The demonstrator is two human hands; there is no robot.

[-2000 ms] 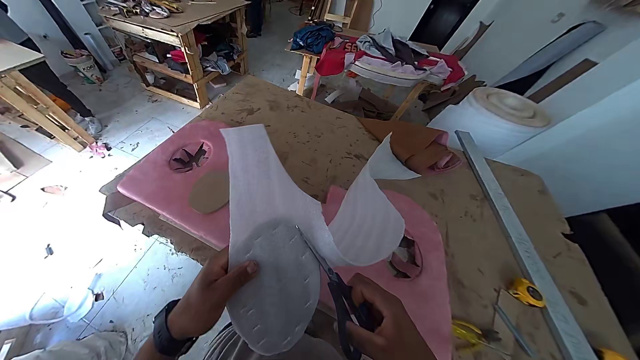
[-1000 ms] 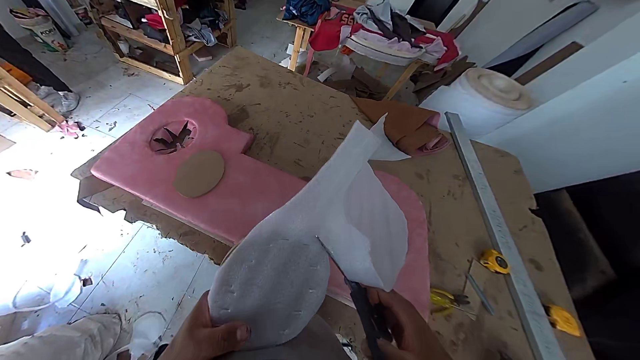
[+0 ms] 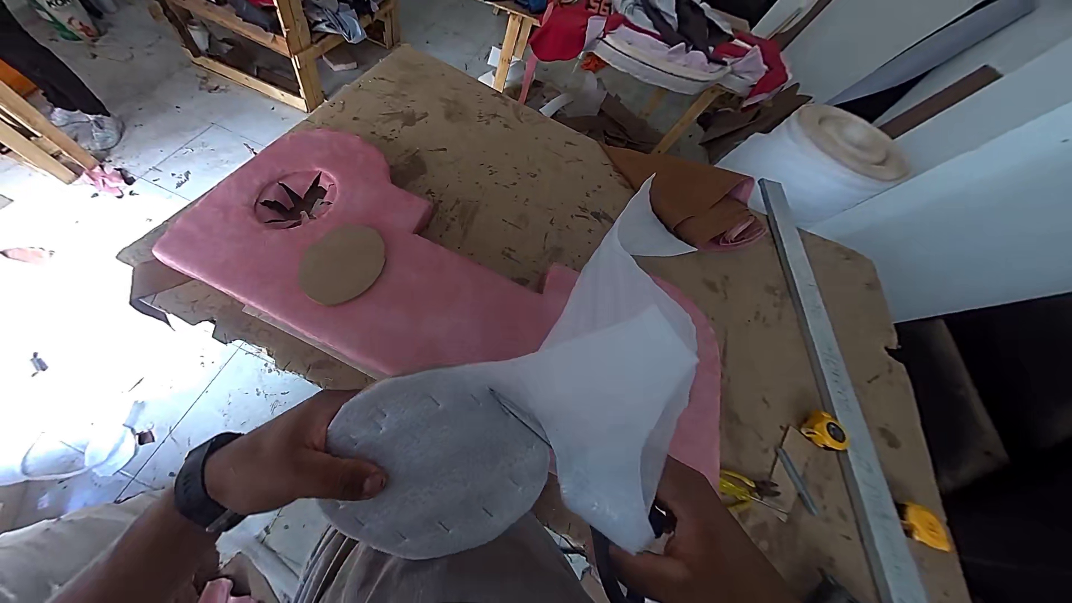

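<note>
My left hand (image 3: 310, 465) grips a grey oval padded piece (image 3: 435, 469) by its left edge, thumb on top; short staple-like marks run around its rim. Thin white sheet material (image 3: 620, 385) extends from the oval's upper right and drapes over the pink piece. My right hand (image 3: 687, 536) holds black-handled scissors (image 3: 607, 561), partly hidden under the white sheet; a blade shows at the oval's upper right edge. Beyond lies a pink upholstered panel (image 3: 469, 301) with a slit round opening at its left. A brown oval piece (image 3: 342, 265) rests on it.
On the worktable (image 3: 502, 184) lie a folded brown material (image 3: 687, 193), a long metal ruler (image 3: 829, 368), two yellow tape measures (image 3: 825, 430) (image 3: 925, 526) and yellow-handled pliers (image 3: 741, 490). A white roll (image 3: 829, 159) stands behind the table. A person's leg (image 3: 50, 67) shows at upper left.
The grey oval has turned in my left hand, which now grips its left side. The white sheet now folds over towards my right hand and covers part of the scissors.
</note>
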